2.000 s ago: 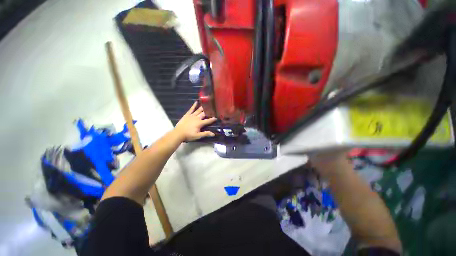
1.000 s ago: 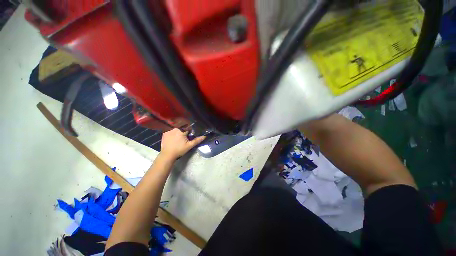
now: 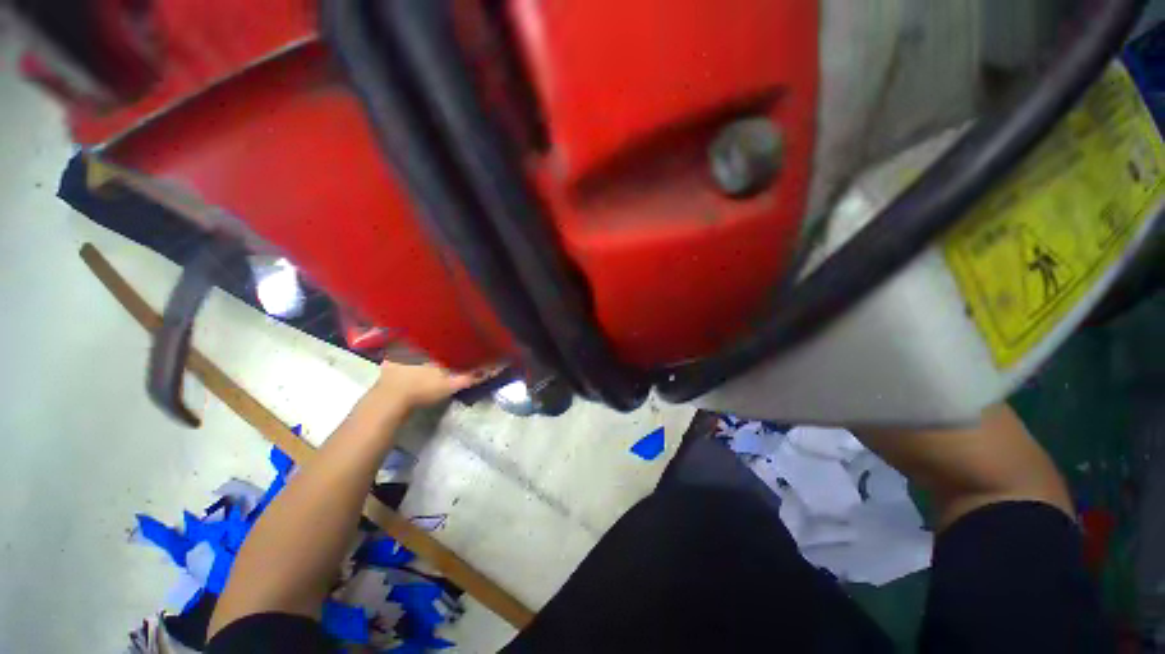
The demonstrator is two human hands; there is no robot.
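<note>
The red cutting machine fills the upper middle of the view, with black cables across it. Its white control box with a yellow label is at the right. The dark fabric stack shows only in part, left of and below the machine. A bit of the silver base plate shows under the machine. My left hand lies at the fabric beside the base plate; its fingers are partly hidden by the machine. My right hand is hidden behind the control box; only the forearm shows.
A long wooden ruler lies slanted on the off-white table. Blue, black and white offcuts lie under and beside my left forearm. A small blue scrap is near the table edge. White scraps lie below the edge, by green floor.
The view has turned and come closer to the machine, which now covers more of the fabric and of my left hand. My left hand stays beside the base plate. My right hand remains hidden.
</note>
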